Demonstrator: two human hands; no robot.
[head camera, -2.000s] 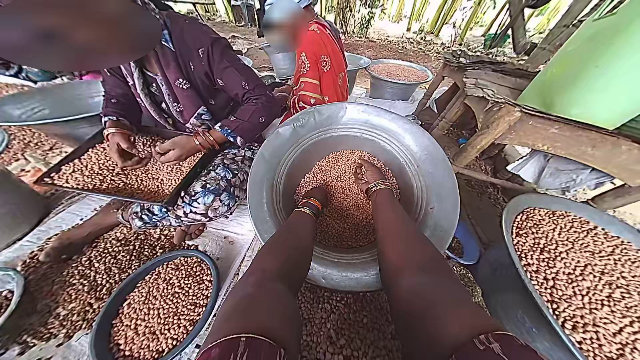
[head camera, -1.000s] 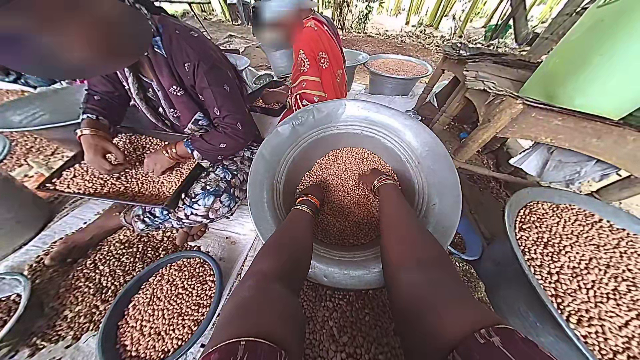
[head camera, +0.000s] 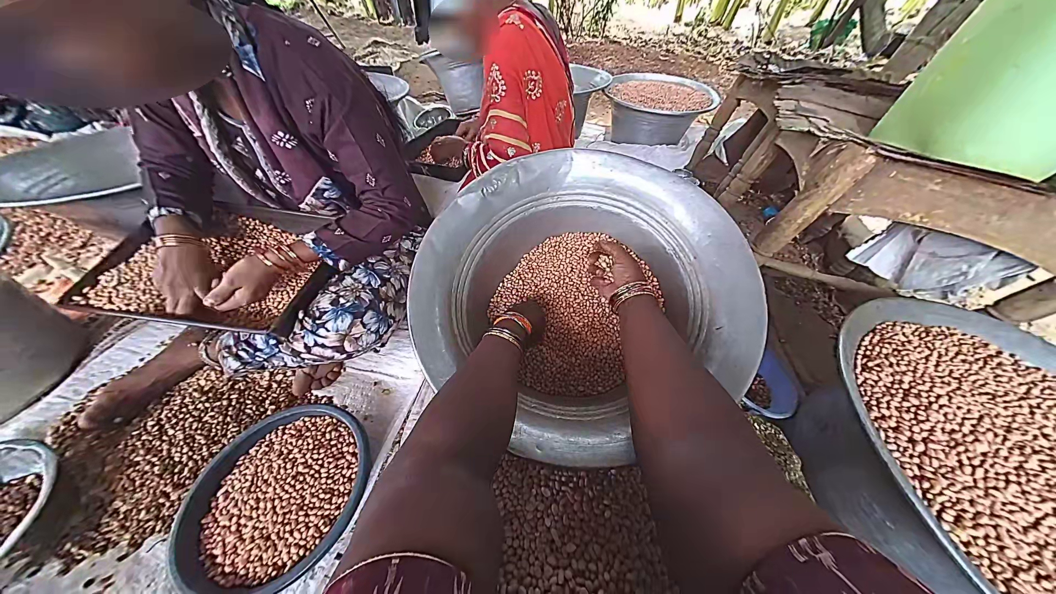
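A wide metal basin (head camera: 726, 272) stands in front of me, with a heap of shelled nuts or beans (head camera: 569, 289) at its bottom. My left hand (head camera: 528, 318) is at the left side of the heap, its fingers mostly hidden, so its grip cannot be told. At the upper right of the heap, my right hand (head camera: 617, 271) is turned partly palm up, with some of the nuts lying in its curled fingers. Bangles circle both wrists.
At the left, a person (head camera: 280, 140) works over a nut-filled tray (head camera: 297, 309). Another person (head camera: 528, 91) in red sits behind the basin. A dark-rimmed tub (head camera: 177, 528) is at lower left, a large metal basin (head camera: 850, 363) at right. A wooden bench (head camera: 932, 198) stands beyond it.
My right hand, sunk into the heap a second ago, has come up with its fingers and some nuts showing. My left hand remains at the heap's left side.
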